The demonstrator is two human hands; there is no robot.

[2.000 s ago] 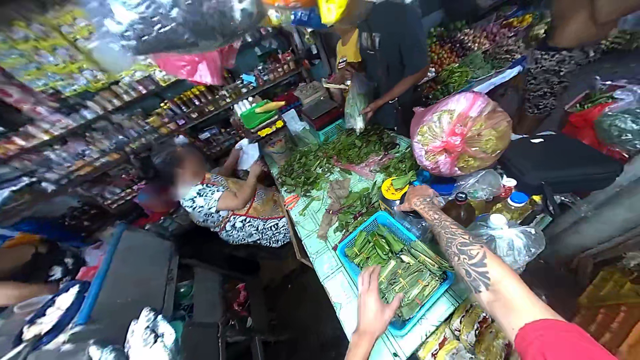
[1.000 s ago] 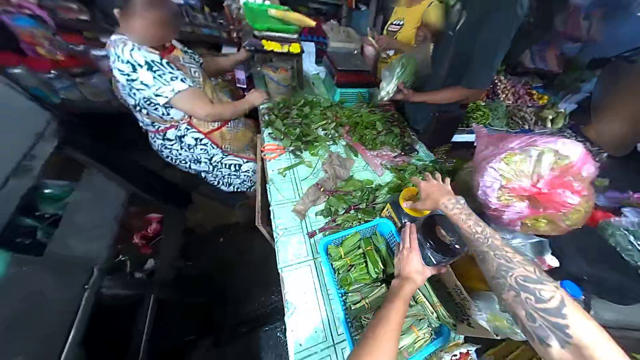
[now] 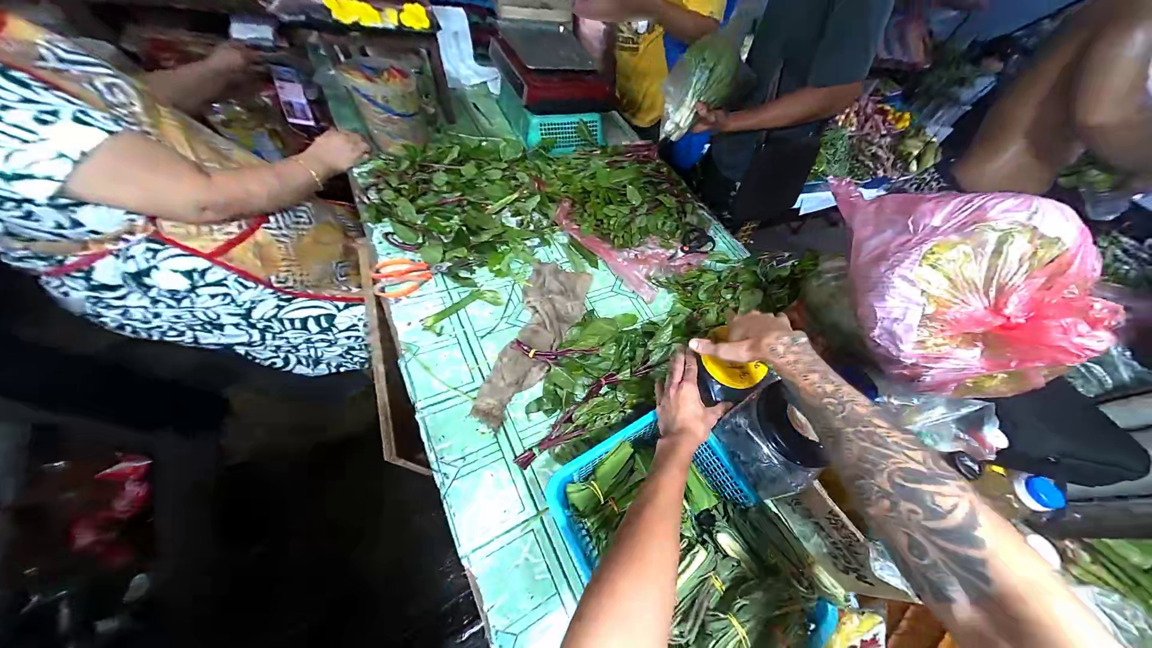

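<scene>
My right hand (image 3: 751, 340) is on the yellow lid (image 3: 733, 369) of a dark jar, its fingers over the lid's top edge. Against the left side of that jar rests my left hand (image 3: 686, 400), fingers spread upward. A clear plastic jar with a black rim (image 3: 774, 441) stands just below and to the right. Under my left forearm is a blue plastic basket (image 3: 576, 472) of tied green bundles (image 3: 612, 486). Leafy greens with purple stems (image 3: 598, 387) lie left of my hands, beside a brown cloth (image 3: 535, 337).
More leafy greens (image 3: 468, 193), orange-handled scissors (image 3: 402, 277) and a scale (image 3: 553, 67) are on the tiled table (image 3: 477, 513). A pink plastic bag (image 3: 981, 288) bulges at right, near a blue-capped bottle (image 3: 1039, 495). One person stands at left; another holds bagged greens (image 3: 702, 81) at the back.
My left hand has moved from over the blue basket to the jar. My right hand has stayed around the yellow lid. The view has swung and come closer to the table.
</scene>
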